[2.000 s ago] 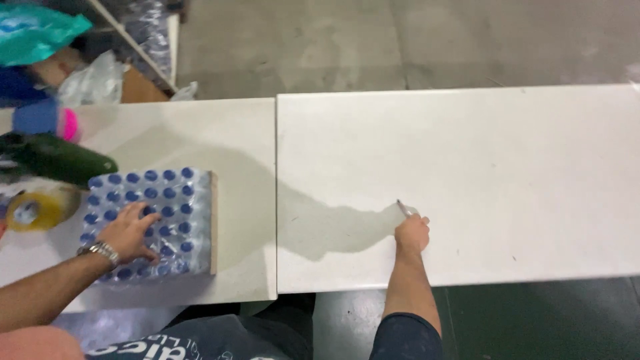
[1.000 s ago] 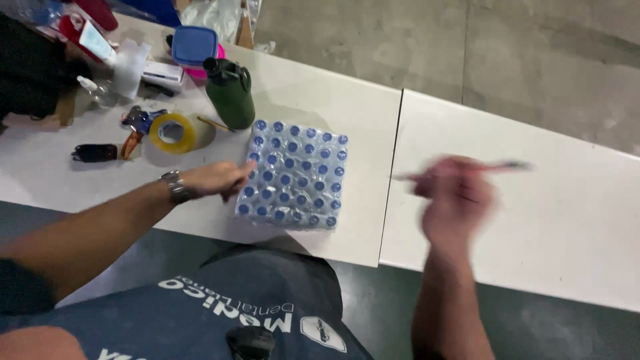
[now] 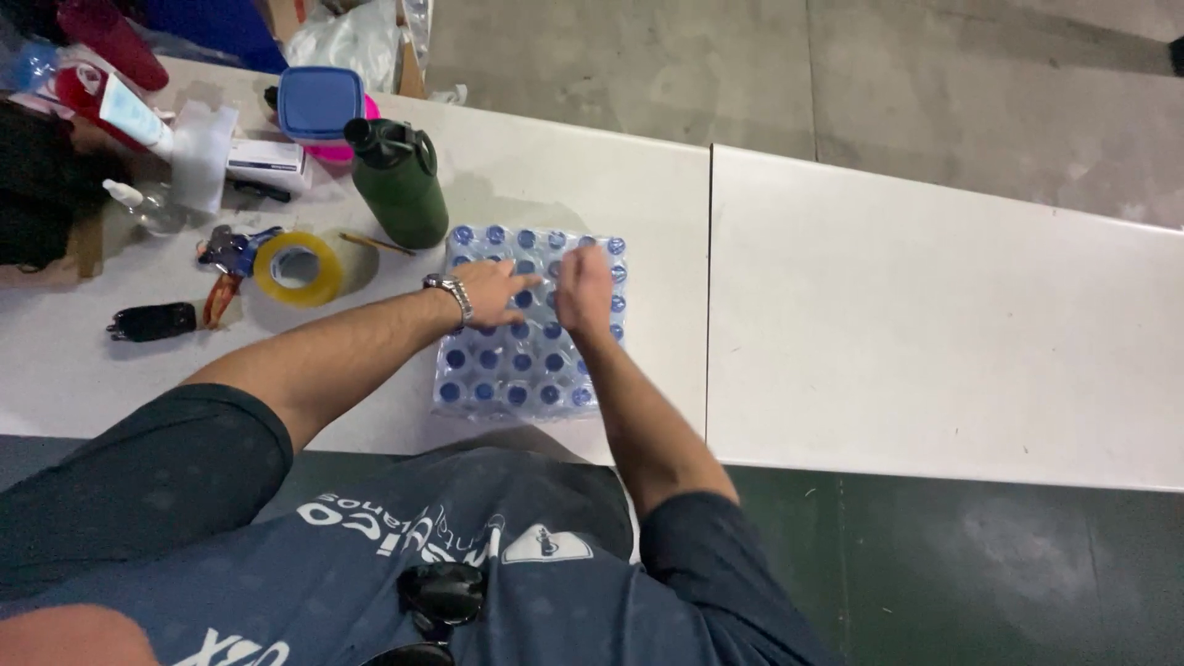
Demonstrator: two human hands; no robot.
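A square pack of small vials with blue caps under clear plastic film [image 3: 521, 363] lies on the white table in front of me. My left hand [image 3: 495, 292] rests on the film over the upper left part of the pack, fingers spread, a metal watch on its wrist. Close to its right, my right hand [image 3: 585, 294] is over the upper right part of the pack, with its fingers curled. Whatever it may hold is hidden behind the fingers. A dark green bottle [image 3: 403, 190] stands just behind the pack's left corner.
Left of the pack lie a roll of yellowish tape [image 3: 298, 268], a thin brown stick [image 3: 377, 243] and a black object [image 3: 154, 322]. Farther back are a blue-lidded container [image 3: 321, 104], a small white box [image 3: 269, 165] and a clear dropper bottle [image 3: 151, 205]. A seam divides two white tabletops [image 3: 934, 324].
My right hand, over the right tabletop before with a thin pen-like tool, has moved left onto the pack. My left hand has moved from the pack's left edge farther onto it.
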